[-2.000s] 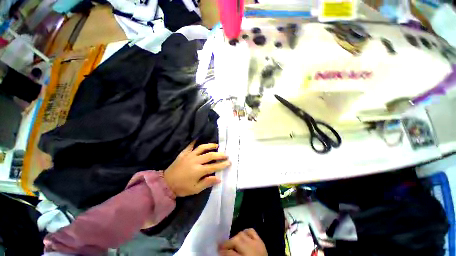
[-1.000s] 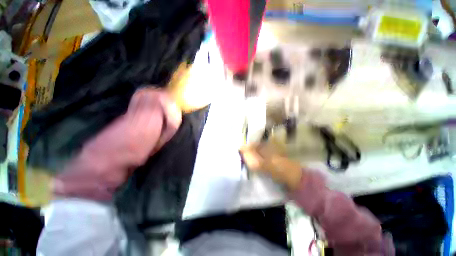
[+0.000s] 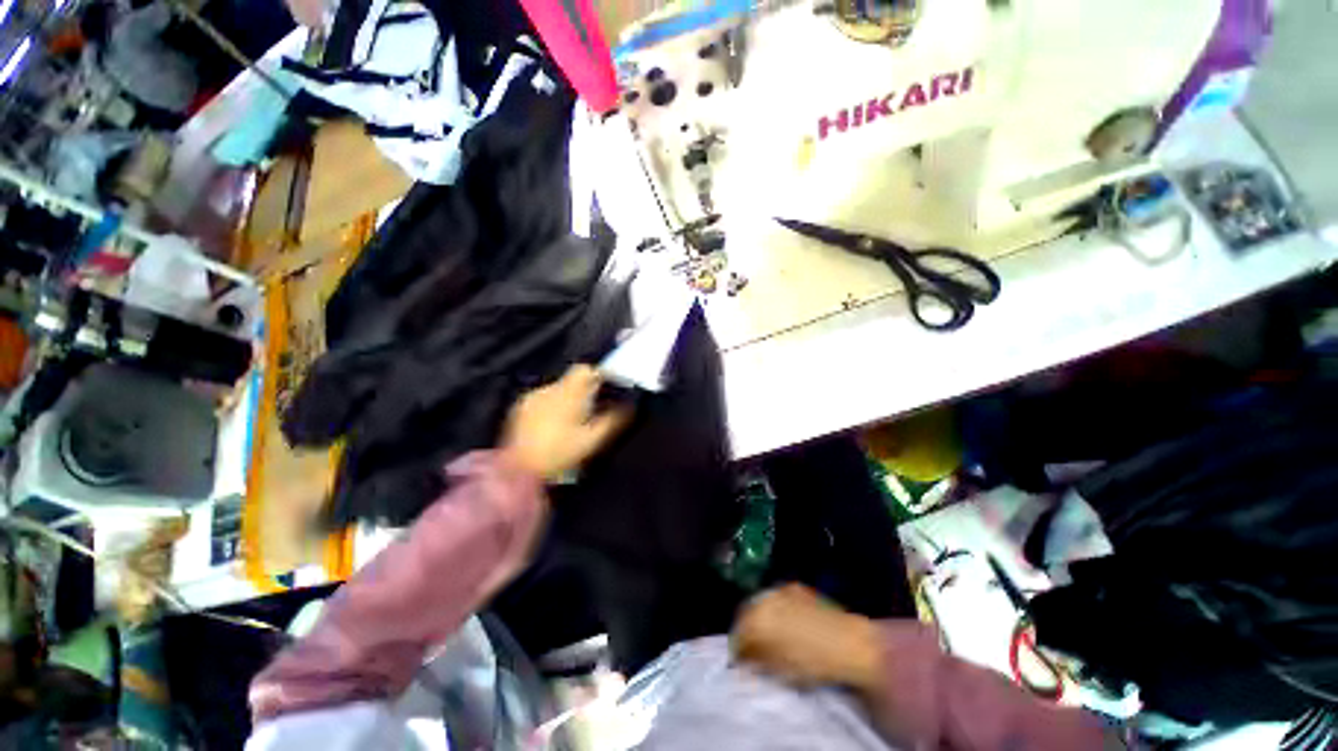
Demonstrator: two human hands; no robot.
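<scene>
A black garment piece [image 3: 440, 308] lies in folds left of the needle and hangs over the table's front edge. A short white strip [image 3: 646, 345] shows on it, just in front of the presser foot [image 3: 707, 272]. My left hand [image 3: 565, 423] is on the cloth at the white strip, its fingers slightly blurred; it seems to hold the strip's edge. My right hand [image 3: 807, 634] is blurred and low, near my lap below the table edge, its fingers curled against dark cloth; its grip cannot be made out. The sewing machine [image 3: 954, 110] stands at the right.
Black scissors [image 3: 903, 267] lie on the machine bed. A clear tray of metal parts [image 3: 1240, 203] is at its right end. A pink holder [image 3: 575, 52] is at the top. Taped cardboard [image 3: 279, 484] lies at left. Red-handled scissors [image 3: 1035, 657] and dark cloth are below right.
The long white band in front of the foot has given way to black cloth with a short white part. My right hand has dropped from the bed to my lap. The view has shifted.
</scene>
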